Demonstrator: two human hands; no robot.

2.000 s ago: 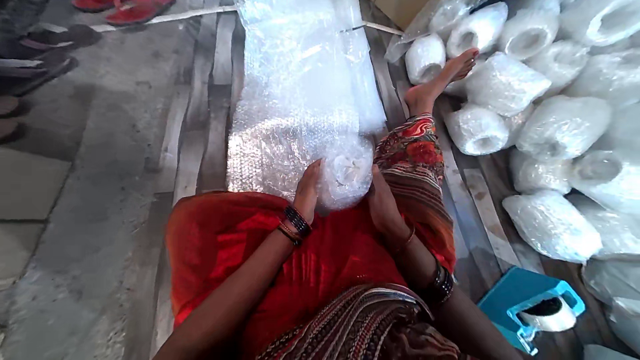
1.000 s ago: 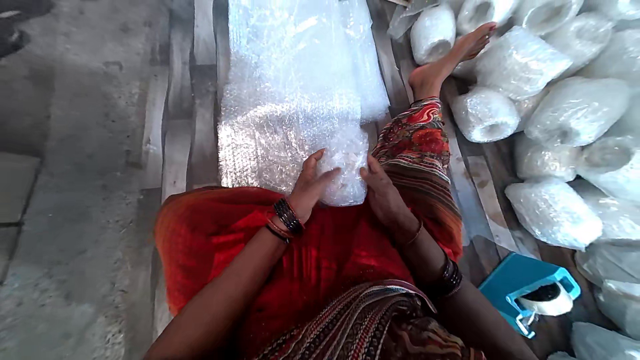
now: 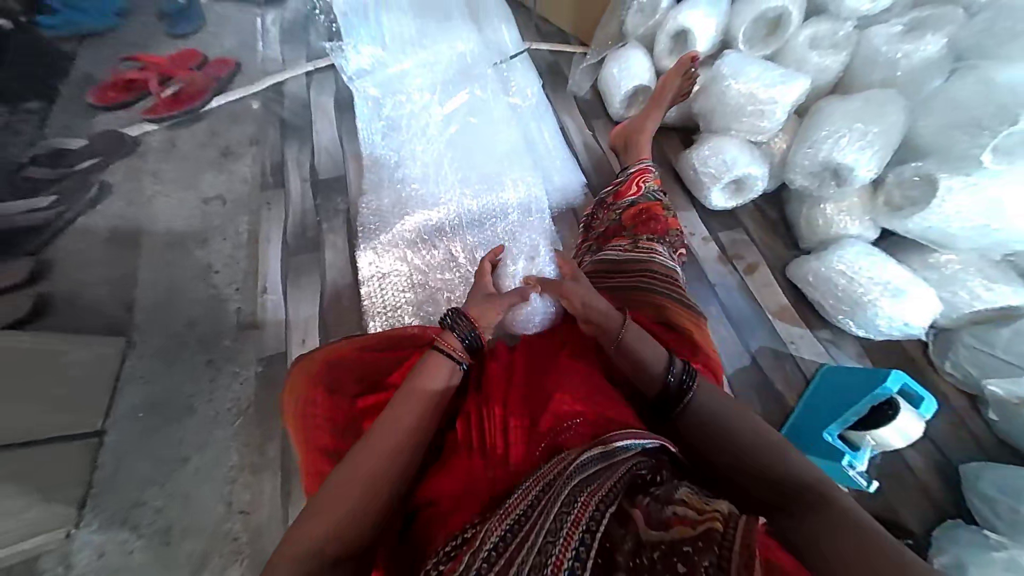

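A small bundle in clear bubble wrap (image 3: 531, 314) lies between my hands at the near end of a long bubble wrap sheet (image 3: 432, 200), just above my red-clothed lap. My left hand (image 3: 494, 294) holds the bundle's left side, thumb across its top. On the right side my right hand (image 3: 578, 293) grips it, its thumb tip close to the left thumb. What the wrap encloses cannot be made out.
Wrapped bundles (image 3: 864, 288) are heaped along the right, some with open round ends. A blue tape dispenser (image 3: 856, 424) with a clear roll sits right of my lap. Red sandals (image 3: 172, 84) and dark footwear (image 3: 68, 172) lie at the left. My bare foot (image 3: 652, 112) extends past the sheet.
Both thumbs have come together over the bundle's top; one second ago the hands were at its sides. The view has shifted, bringing the red sandals back into sight.
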